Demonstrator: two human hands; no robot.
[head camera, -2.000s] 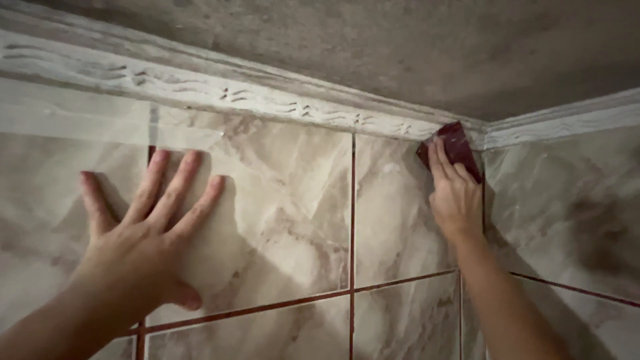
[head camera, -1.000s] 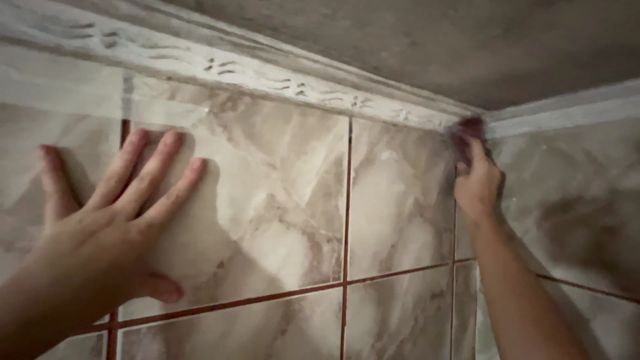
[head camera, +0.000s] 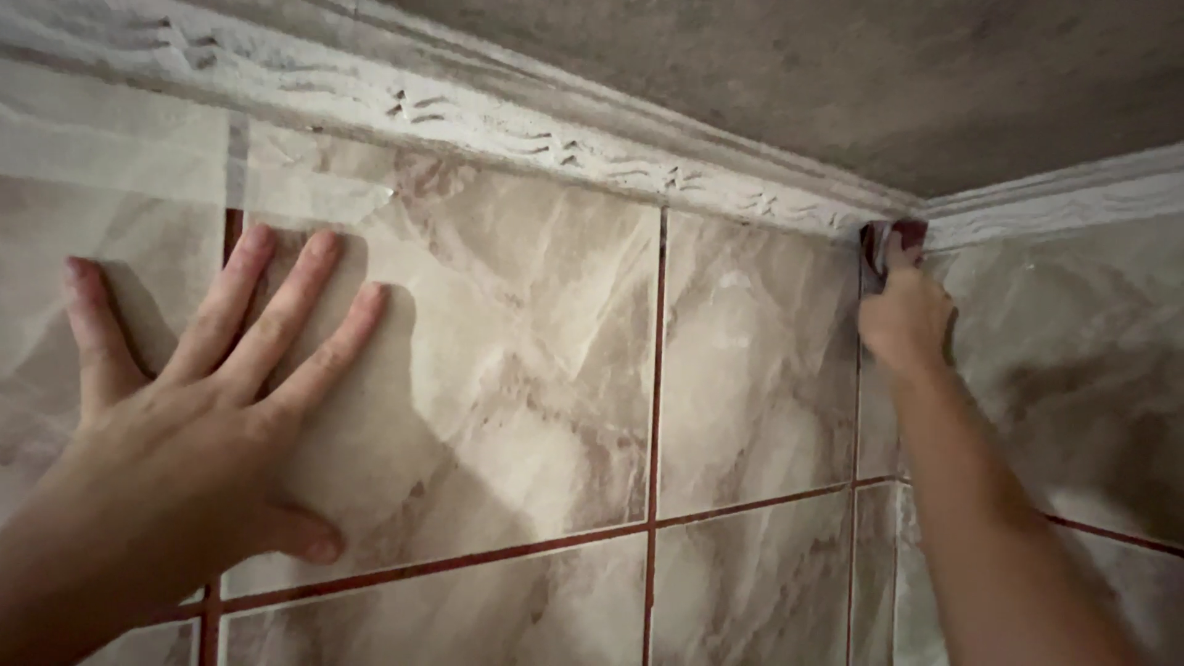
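My left hand (head camera: 217, 416) lies flat on the marbled wall tile (head camera: 518, 370) at the left, fingers spread and holding nothing. At the right, my right hand (head camera: 906, 310) is raised to the upper corner of the walls, its fingers on a dark red sheet, likely sandpaper (head camera: 911, 236). The sheet is bent and sits just under the white patterned cornice moulding (head camera: 610, 166), where the two runs of moulding meet. My fingers partly hide it.
A grey, rough ceiling (head camera: 832, 83) runs above the moulding. The adjoining tiled wall (head camera: 1064, 370) stands at the right, with the second run of white moulding (head camera: 1054, 208) along its top. Reddish-brown grout lines (head camera: 655, 370) divide the tiles.
My right hand has moved right with the red sheet, from the moulding left of the corner into the corner. The sheet was flatter before. My left hand stays spread on the tile.
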